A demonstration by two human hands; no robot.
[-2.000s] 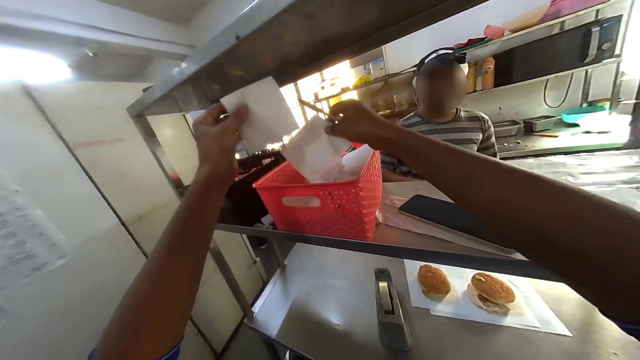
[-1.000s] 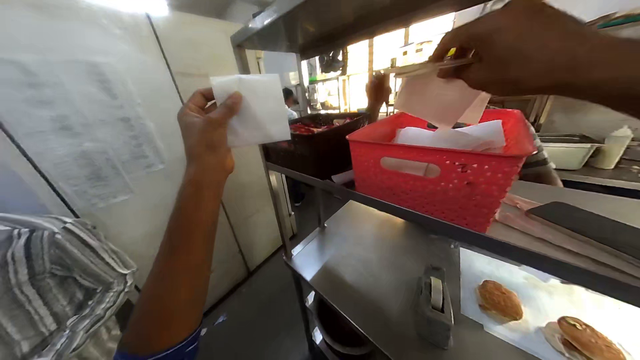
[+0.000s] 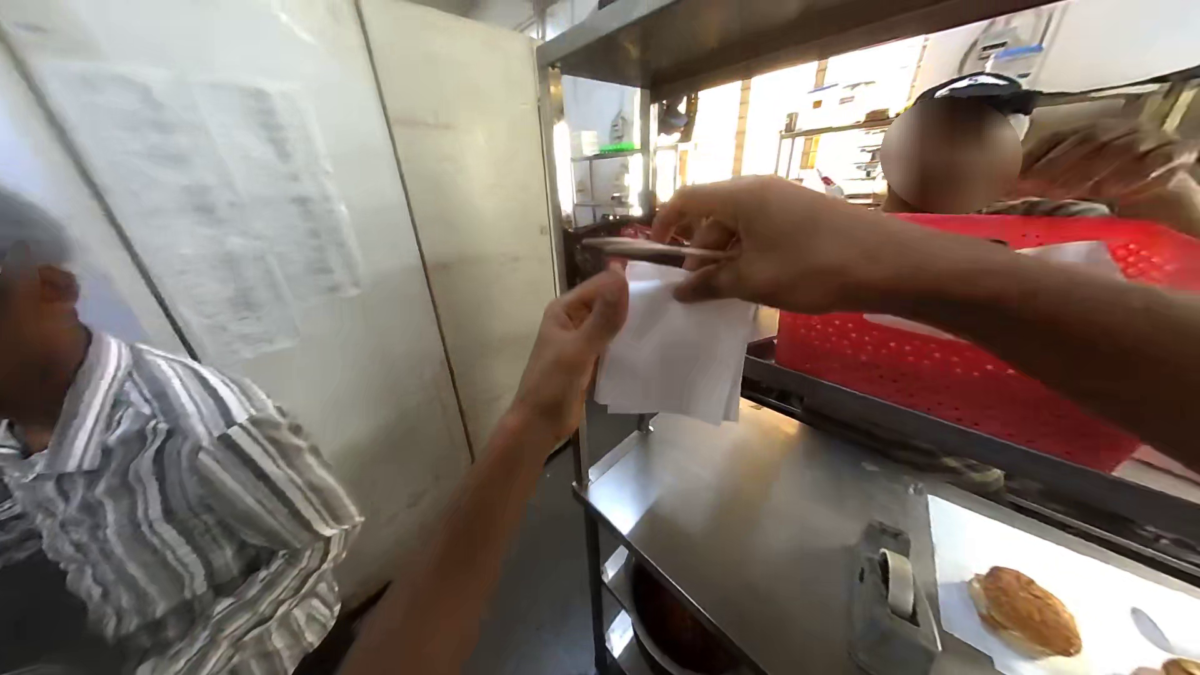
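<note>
Several sheets of white paper (image 3: 675, 347) hang between my hands in the middle of the view. My left hand (image 3: 577, 342) pinches their left edge between thumb and fingers. Above and to the right, my right hand (image 3: 750, 244) grips a thin flat brown item (image 3: 652, 249), seen edge-on, with its fingers also at the top of the sheets; what the item is cannot be told. A red perforated plastic basket (image 3: 937, 375) with paper in it stands on the shelf behind my right forearm.
A tape dispenser (image 3: 891, 600) sits on the steel table (image 3: 750, 525), beside a bun (image 3: 1027, 609) on white paper. The steel shelf edge (image 3: 937, 441) runs above it. A person in a striped shirt (image 3: 169, 506) is at left; another person (image 3: 956, 141) is behind the basket.
My right hand has moved away from above the red basket to the white paper at my left hand. The two hands, apart a second ago, are now close together. The view has turned left.
</note>
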